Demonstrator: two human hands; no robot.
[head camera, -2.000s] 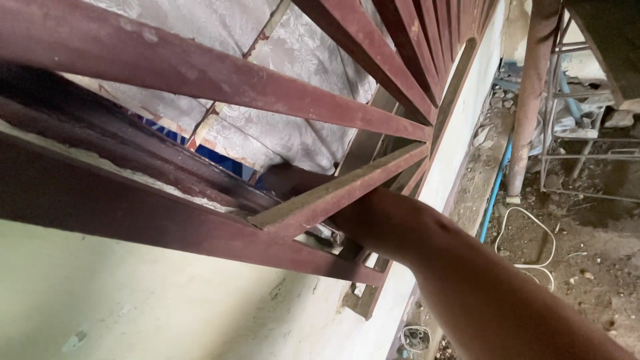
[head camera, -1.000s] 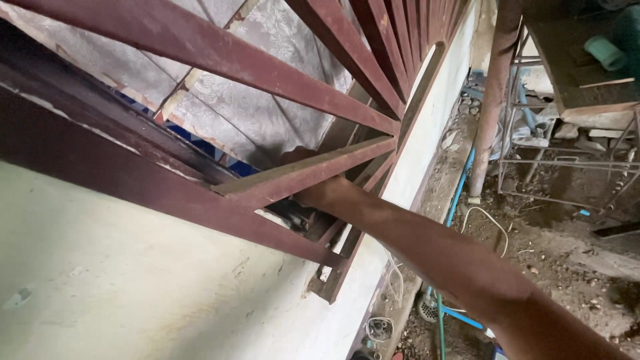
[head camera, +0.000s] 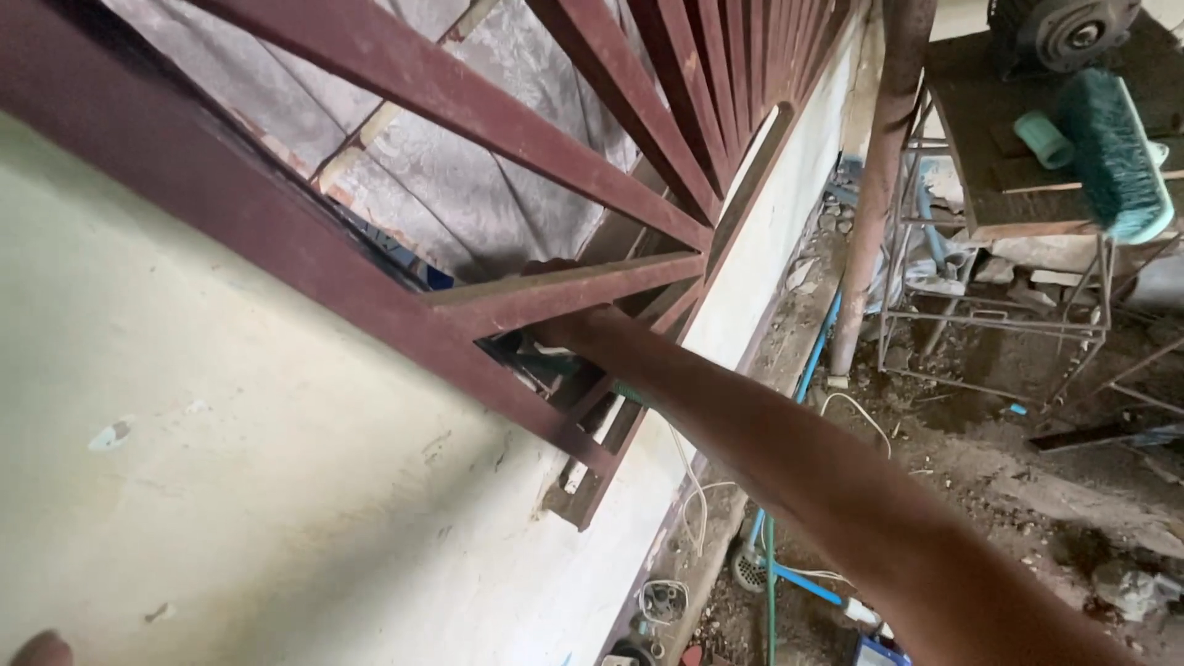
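My right hand (head camera: 569, 324) reaches from the lower right between the bars of a maroon metal window grille (head camera: 555, 301). A slanting bar and shadow hide most of its fingers, so what they hold or touch cannot be told. Just below it, in the grille's corner, is a dark gap with a greenish thing (head camera: 555, 363) of unclear kind. Behind the bars hangs a pale patterned curtain (head camera: 462, 185). Of my left hand (head camera: 44, 650) only a blurred fingertip shows at the bottom left corner, before the pale wall (head camera: 231, 416).
At the upper right a wooden tabletop (head camera: 953, 120) on a wire frame bears an electric motor (head camera: 1073, 32), a green cup-like thing (head camera: 1043, 141) and a teal-bristled brush (head camera: 1110, 157). A rusty pole (head camera: 869, 213) stands nearby. Blue pipe (head camera: 819, 347), white cable (head camera: 856, 407) and rubble lie along the wall's foot.
My right hand stays among the lower grille bars. A fingertip of my left hand now shows at the bottom left. The view has shifted, bringing the motor and brush into sight.
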